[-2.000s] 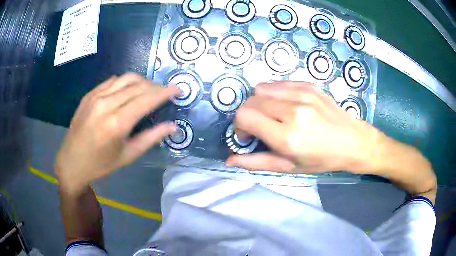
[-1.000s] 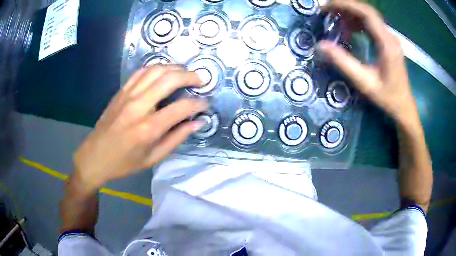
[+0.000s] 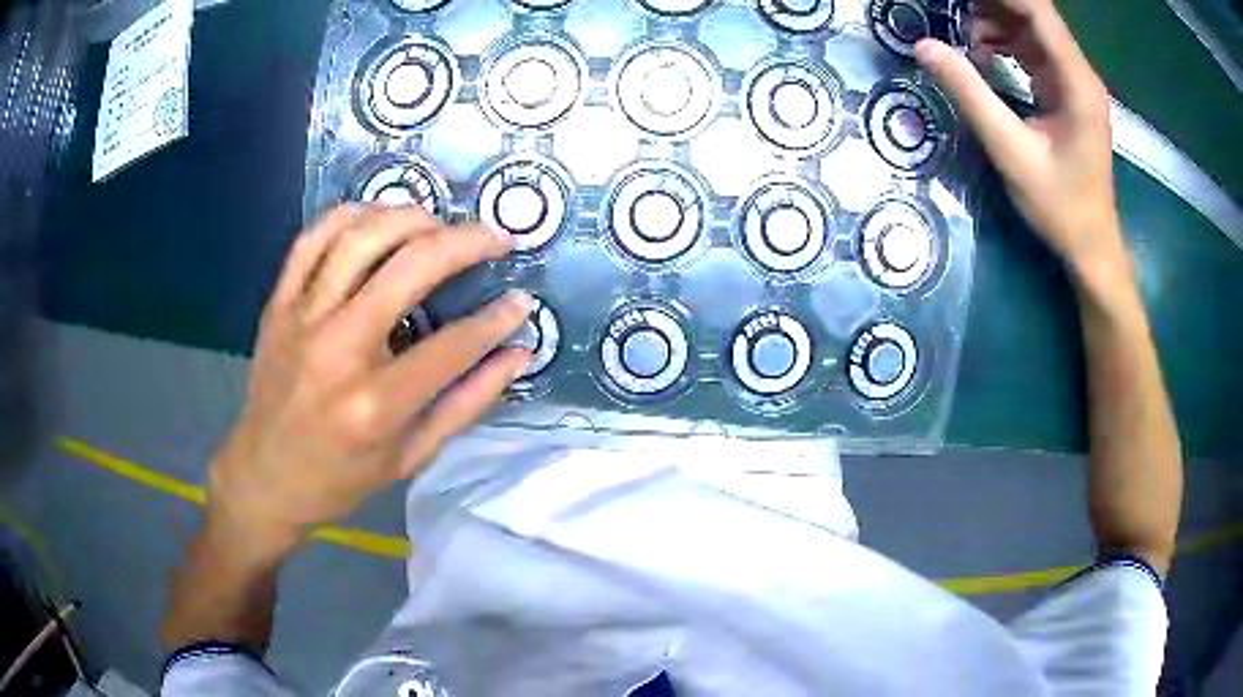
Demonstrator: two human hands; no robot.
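A clear blister tray (image 3: 586,283) lies on the dark green bench in front of me, its pockets holding round black-and-silver parts under strong glare. My left hand (image 3: 375,347) is over the tray's lower left, fingertips at a round part (image 3: 536,341) in the front row and near another in the row behind. Whether it grips either part is unclear. My right hand (image 3: 1043,123) is at the tray's upper right corner, thumb and fingers apart beside a round part (image 3: 905,23) in the corner pocket; nothing shows between them.
A white paper label (image 3: 145,90) lies left of the tray. A pale rail (image 3: 1179,170) runs along the right, with green beyond it. Ridged clear edges (image 3: 41,95) show at the far left. Below the bench edge are my white clothing and a grey floor with a yellow line.
The tray has shifted left across the view since the earliest frame. My right hand has moved from the front row to the upper right corner. My left hand has moved right and down.
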